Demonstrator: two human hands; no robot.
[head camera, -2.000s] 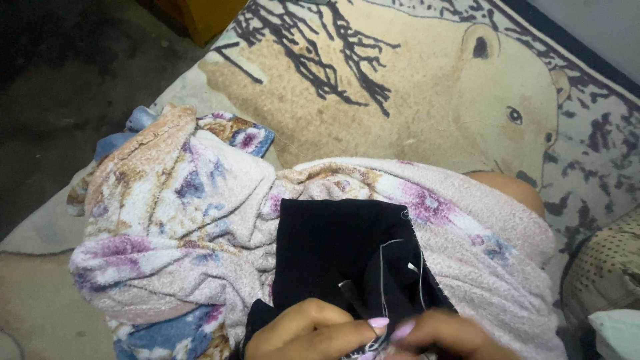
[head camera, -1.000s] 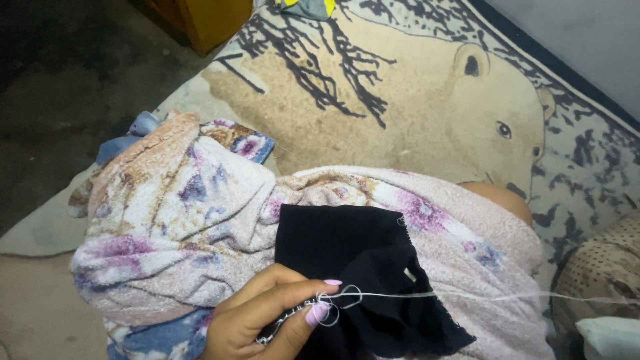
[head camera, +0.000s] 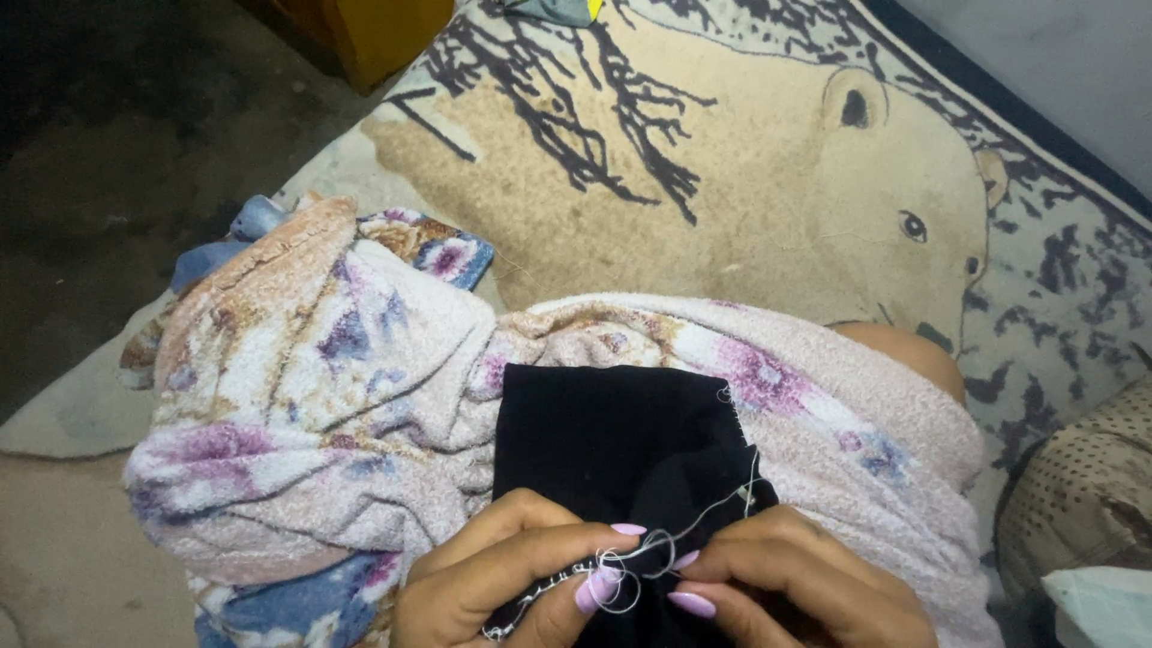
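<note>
A piece of black fabric (head camera: 612, 441) lies over my lap, with white stitches along its lower left and right edges. My left hand (head camera: 522, 576) pinches the stitched edge of the fabric between thumb and forefinger. Loops of white thread (head camera: 661, 551) curl around those fingertips, and a strand runs up to the fabric's right edge. Just to the right, my right hand (head camera: 774, 576) has its thumb and forefinger close together at the thread loops. Whether a needle is between them cannot be made out.
A floral towelling cloth (head camera: 360, 432) covers my legs. Beneath spreads a blanket with a polar bear pattern (head camera: 756, 198). A dotted brown cushion or bag (head camera: 1080, 495) and a pale blue-white item (head camera: 1102, 598) are at the right. A yellow-brown object (head camera: 387, 36) stands at the top left.
My right hand, out of view one second ago while the thread stretched rightward, is back beside my left hand. The thread has gone slack. My left hand still pinches the fabric's edge.
</note>
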